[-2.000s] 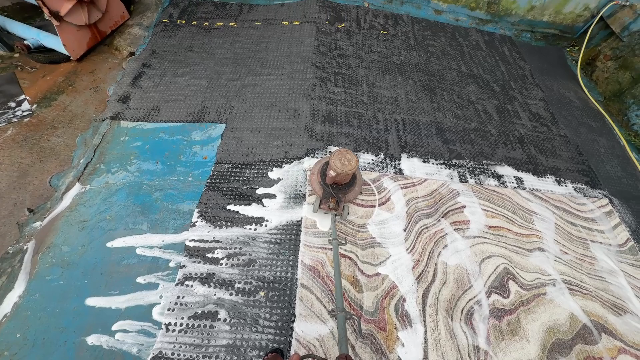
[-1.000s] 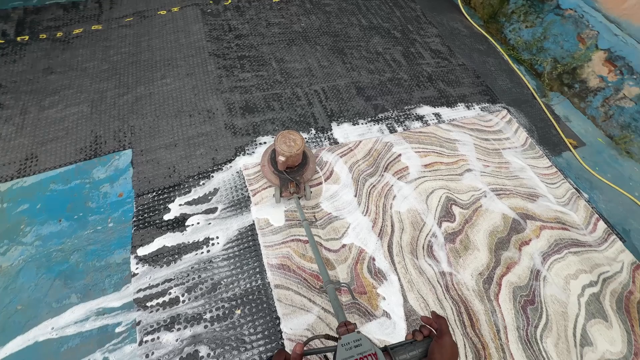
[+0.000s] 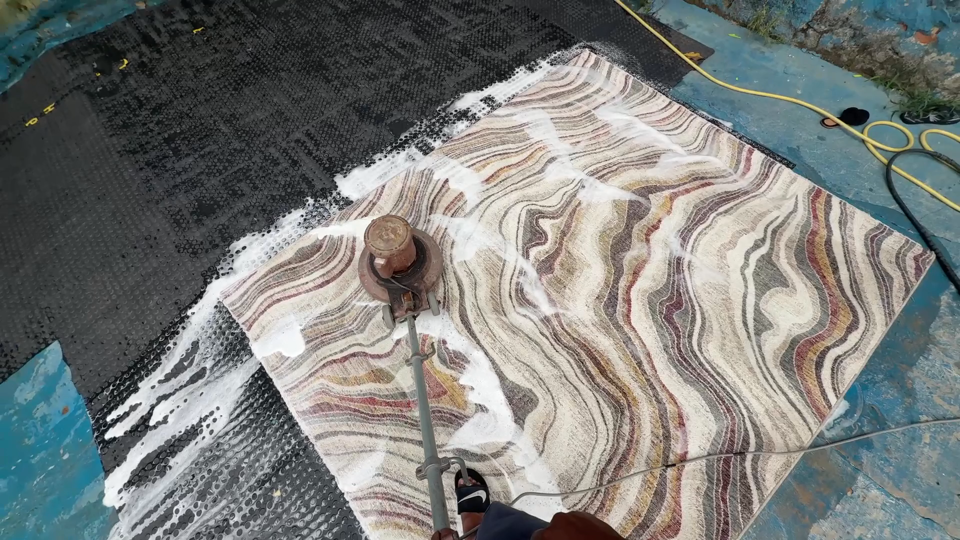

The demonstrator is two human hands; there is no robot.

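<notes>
A brown rotary floor scrubber (image 3: 400, 259) stands on a wavy-patterned carpet (image 3: 720, 300), near its left corner, with white foam around it. The scrubber's grey pole (image 3: 426, 420) runs down to the bottom edge. At that edge, right of the pole, only the rounded top of my right hand (image 3: 577, 527) shows; the handlebar it grips lies below the picture. My left hand is out of view. Streaks of foam (image 3: 480, 382) lie on the carpet and spill onto the black studded mat (image 3: 247, 135) beside it.
My foot in a black sandal (image 3: 472, 491) stands on the carpet, close to the pole. A grey cable (image 3: 660, 466) crosses the carpet's lower part. A yellow hose (image 3: 750, 91), a black hose (image 3: 900, 196) and loose footwear (image 3: 853, 116) lie on the blue floor at right.
The scrubber has moved farther onto the carpet, away from its left edge. Both hands gripped the handlebar a second ago; the left has dropped out of view. The view has turned clearly to the right.
</notes>
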